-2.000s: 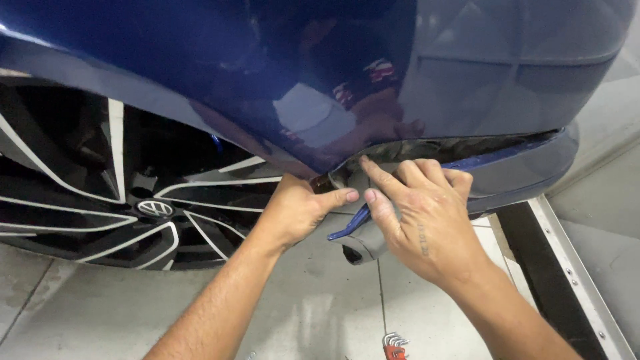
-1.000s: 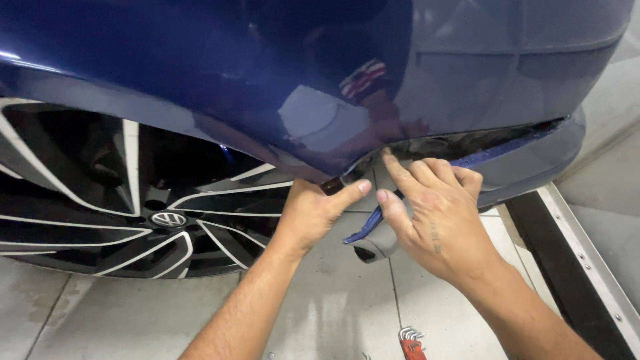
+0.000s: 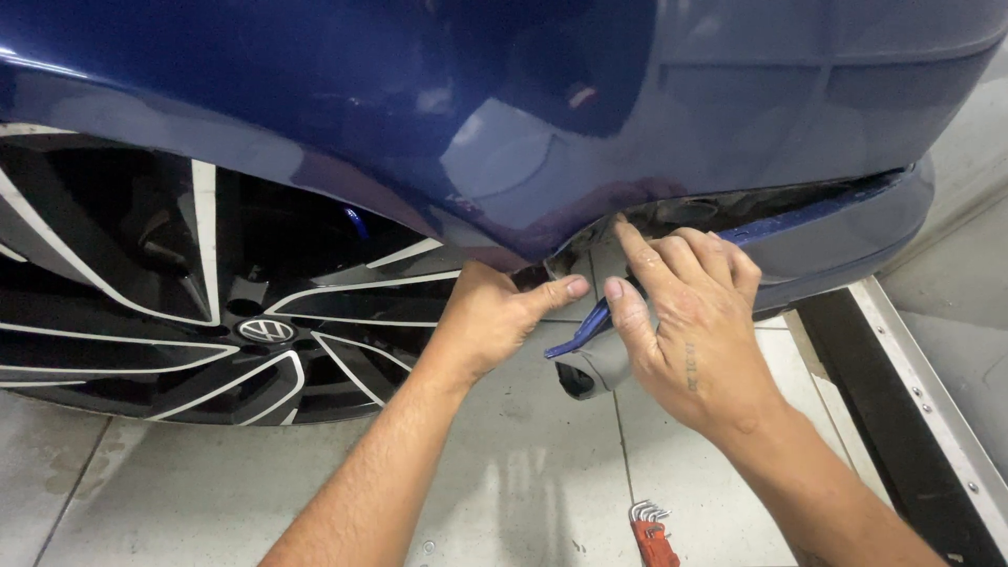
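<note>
A blue car bumper [image 3: 488, 102] spans the upper view, its lower edge parted from a blue lower trim piece [image 3: 835, 236] whose near end hangs loose and bent down. My left hand [image 3: 512, 311] is at the bumper's lower corner beside the wheel, its thumb on the near side and its fingers hidden behind the edge. My right hand [image 3: 681, 307] is over the loose trim; its index fingertip touches the bumper's lower edge, and its thumb lies against the trim's blue edge. Its other fingers are bent over the trim, tips partly hidden.
To the left stands a black and silver alloy wheel [image 3: 266, 331] with a VW badge. A red holder of hex keys [image 3: 652, 535] and a small washer [image 3: 429, 546] lie on the tiled floor [image 3: 504, 472]. A riveted metal rail [image 3: 921, 394] runs along the right.
The view has shifted a little. Both hands stay at the bumper's lower edge; my right index finger, earlier lower on the gap, is now stretched against the edge.
</note>
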